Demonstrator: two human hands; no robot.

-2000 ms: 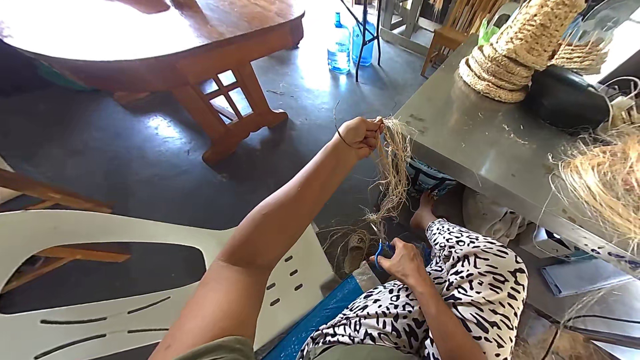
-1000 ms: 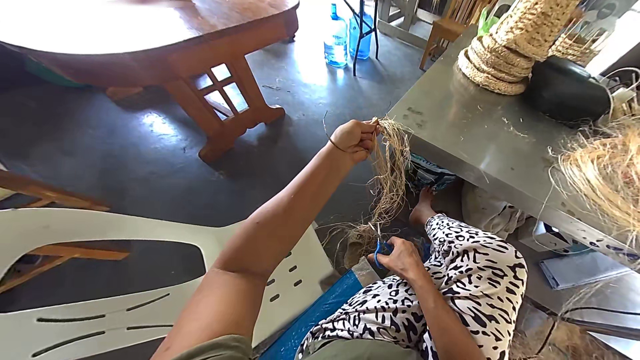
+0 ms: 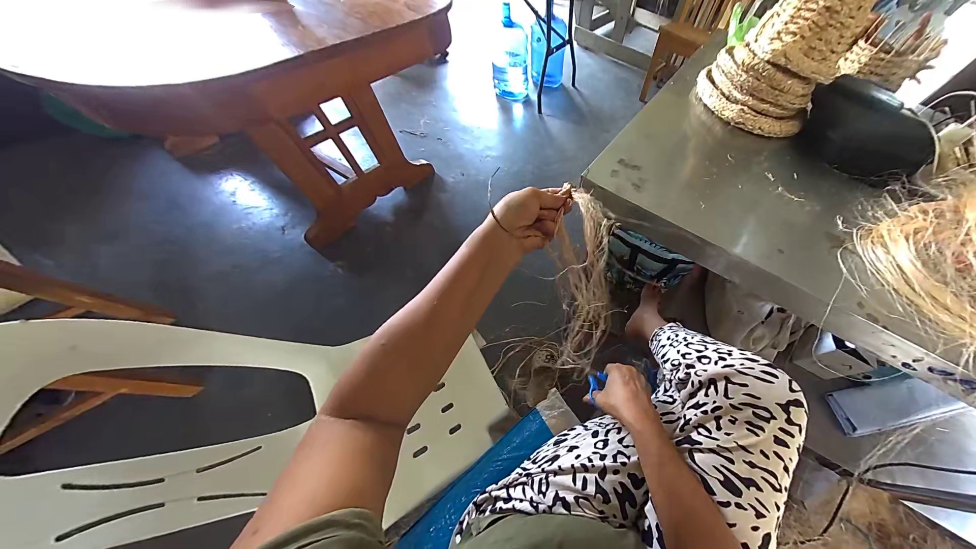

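My left hand [image 3: 534, 215] pinches the top of a hanging bundle of pale plant fibre [image 3: 589, 282], beside the corner of the metal table. Below it, near my thigh, my right hand [image 3: 624, 395] holds blue-handled scissors [image 3: 595, 386]; the blades are hard to make out against the fibre ends. Loose strands curl around the bundle's lower end, just above the scissors.
On the metal table [image 3: 732, 198] at the right stand coiled woven rope pieces [image 3: 755, 88], a dark rounded object [image 3: 869, 126] and a heap of fibre [image 3: 926, 252]. A white plastic chair [image 3: 450, 457] is at the left. Water bottles [image 3: 510, 61] stand beyond, near a wooden table [image 3: 229, 99].
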